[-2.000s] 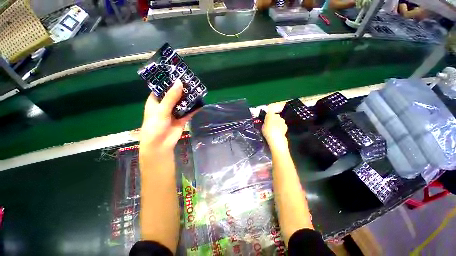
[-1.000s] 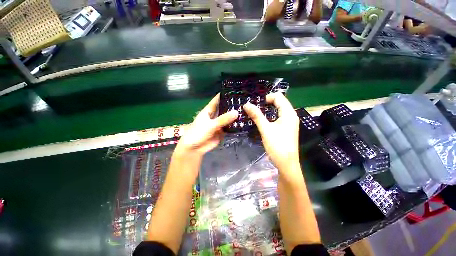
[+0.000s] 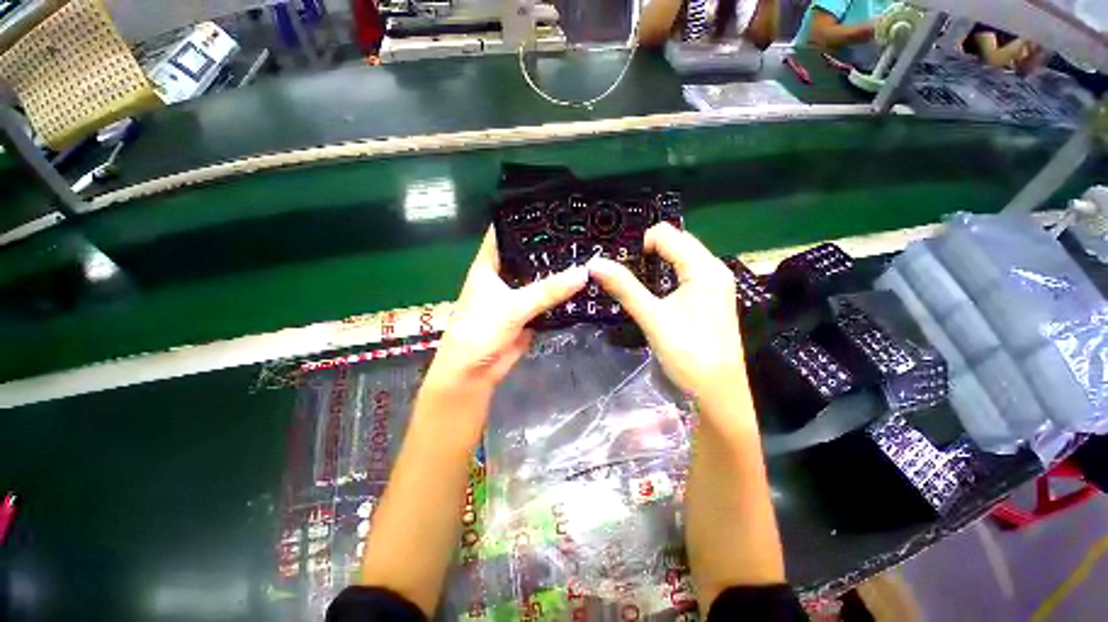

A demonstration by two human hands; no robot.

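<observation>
A stack of black keypad pieces (image 3: 589,225) with white digits is held upright in front of me, above the bench edge and belt. The pieces are slightly fanned, with one dark corner sticking up at the upper left. My left hand (image 3: 492,322) grips the stack's left side, thumb on the digits. My right hand (image 3: 687,304) grips its right side, thumb beside the other near the middle. My fingers behind the stack are hidden. A clear plastic bag (image 3: 583,419) lies below my hands on the printed work mat (image 3: 346,450).
Piles of keypad pieces (image 3: 808,365) stand to the right. Pale bundles under clear film (image 3: 990,328) lie beyond them. The green belt (image 3: 304,249) crosses behind. A red pen (image 3: 9,516) lies at the far left. People's arms (image 3: 1008,49) show across the belt.
My left hand has brought its stack right and down from the upper left. My right hand has come up from the bag's edge, and both hands now hold the stack together.
</observation>
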